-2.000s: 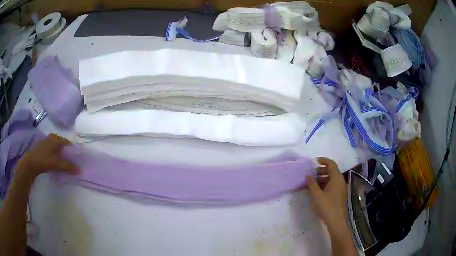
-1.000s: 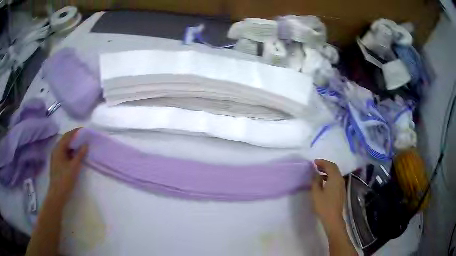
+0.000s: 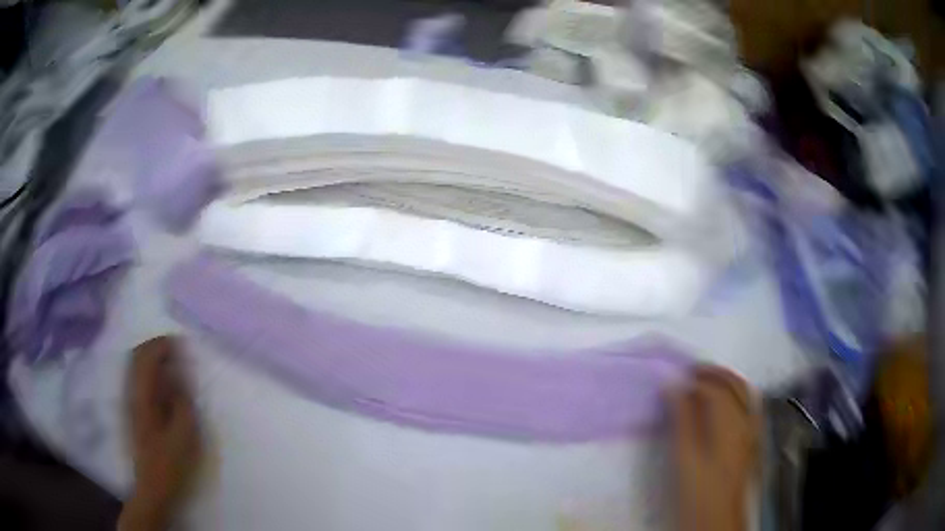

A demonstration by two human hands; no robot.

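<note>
A stack of long curved lilac strips [image 3: 446, 384] lies across the white cloth-covered table. My left hand [image 3: 164, 415] is blurred, below the stack's left end and apart from it; its fingers are too blurred to read. My right hand [image 3: 715, 430] is at the stack's right end, with fingers over the cloth there; whether they grip it is blurred. Behind the lilac stack lie a thinner white strip pile [image 3: 446, 254] and a thick curved stack of white strips [image 3: 446, 109].
A folded lilac bundle [image 3: 171, 156] and a loose lilac heap [image 3: 73, 280] lie at the left. Blurred blue-and-white ties [image 3: 819, 270] and an orange bundle [image 3: 907, 404] are at the right. Rolled white pieces [image 3: 642, 52] are at the back right.
My left hand has let go of the lilac stack's left end and moved down towards me. My right hand stays at the right end. The view has shifted and blurred.
</note>
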